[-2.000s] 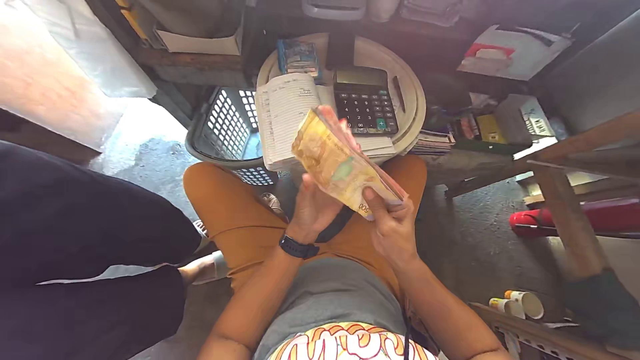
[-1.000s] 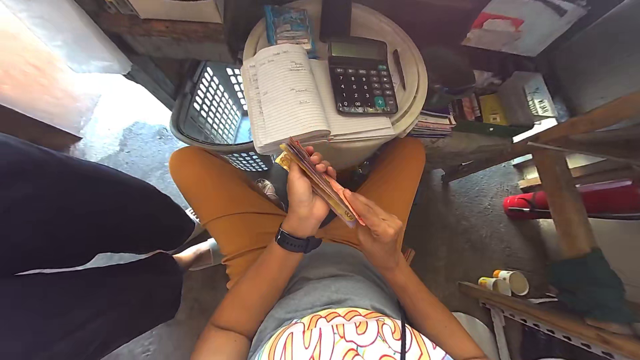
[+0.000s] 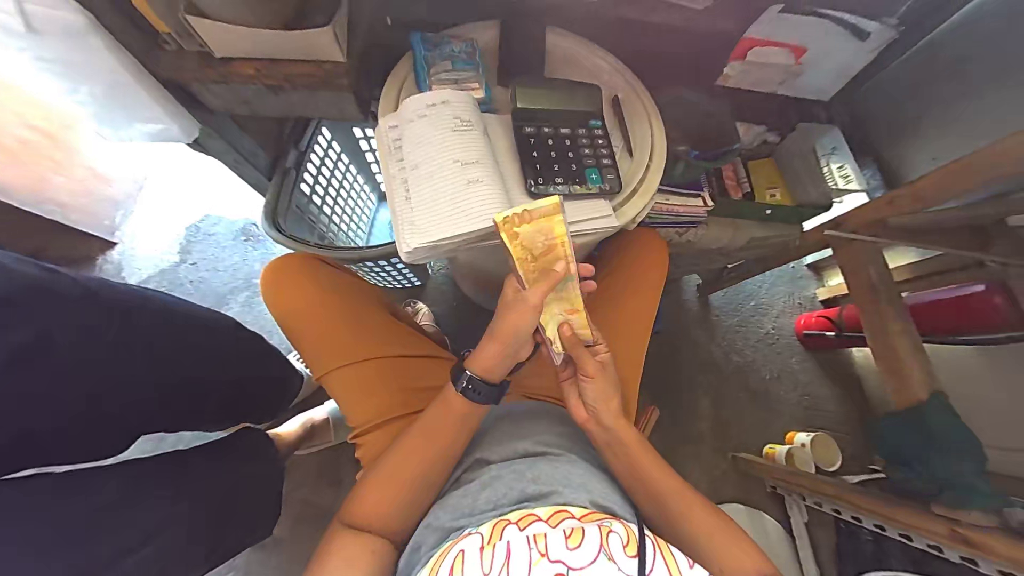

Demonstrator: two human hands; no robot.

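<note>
A stack of yellow banknotes is held upright over my lap, its top end just below the calculator. My left hand, with a black watch on the wrist, grips the stack's middle, thumb across the face and fingertips showing past the right edge. My right hand pinches the lower end, thumb on top. Beyond the notes, an open lined notebook with handwriting lies on a round pale stool top. A black desk calculator rests at its right, and a blue plastic packet behind it.
A grey plastic basket stands left of the stool. At far left are a person's dark-trousered legs. Stacked booklets lie right of the stool, near a wooden frame. A red cylinder and paper cups are farther right.
The banknotes, seen nearly edge-on a second ago, now show their yellow face and stand more upright. Both hands have stayed on them.
</note>
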